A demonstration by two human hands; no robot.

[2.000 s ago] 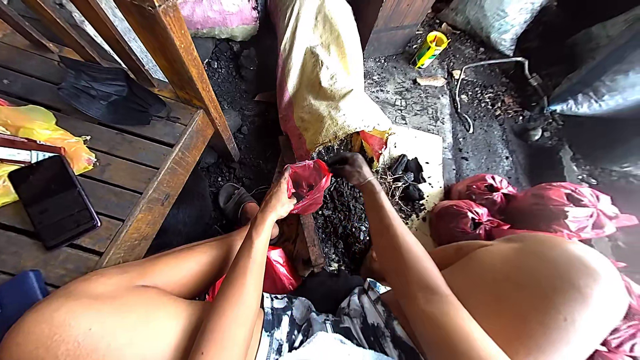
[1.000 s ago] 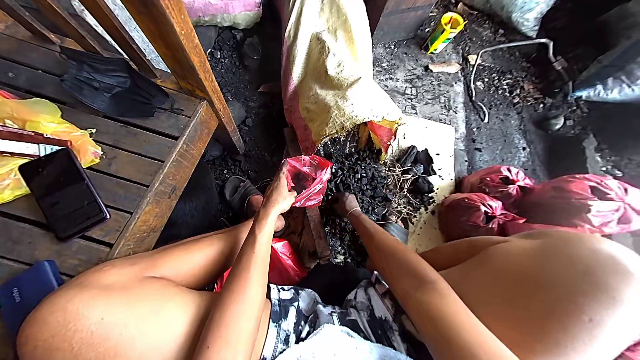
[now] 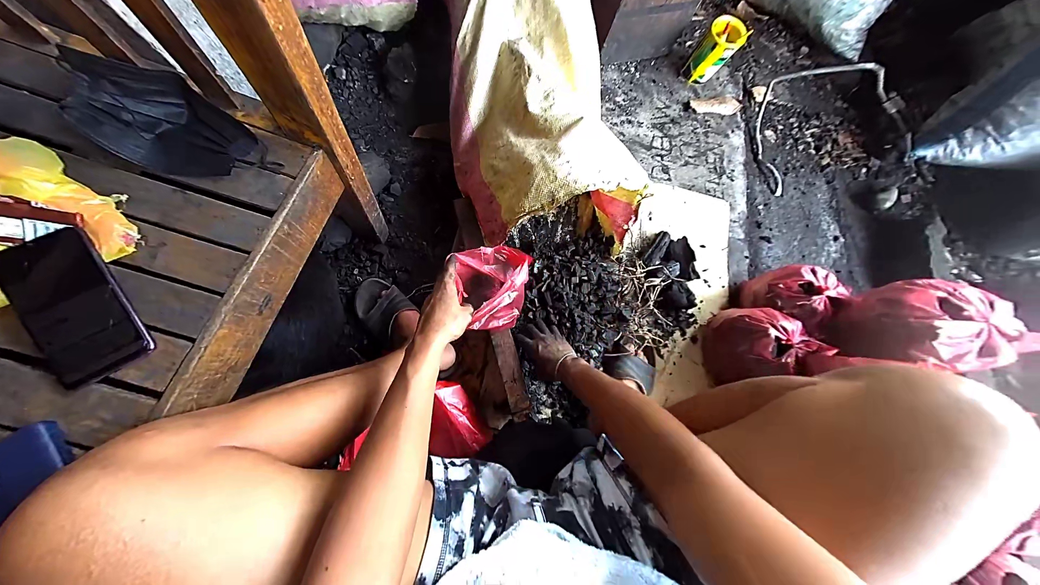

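My left hand grips the rim of a small red plastic bag, its mouth facing up. Just right of and below the bag, my right hand rests on the near left part of a charcoal heap, fingers spread and blackened; whether a piece lies under them is hidden. The heap spills from the mouth of a large yellowish woven sack with a pink side. Dry twigs and larger charcoal lumps lie at the heap's right.
Filled, tied red bags sit at the right. A wooden bench at the left bears a phone, a yellow plastic bag and a black face mask. A yellow container and a bent metal rod lie beyond. Another red bag lies between my legs.
My right hand has moved from the heap's upper part by the sack mouth down to its near left part. My left hand keeps hold of the red bag.
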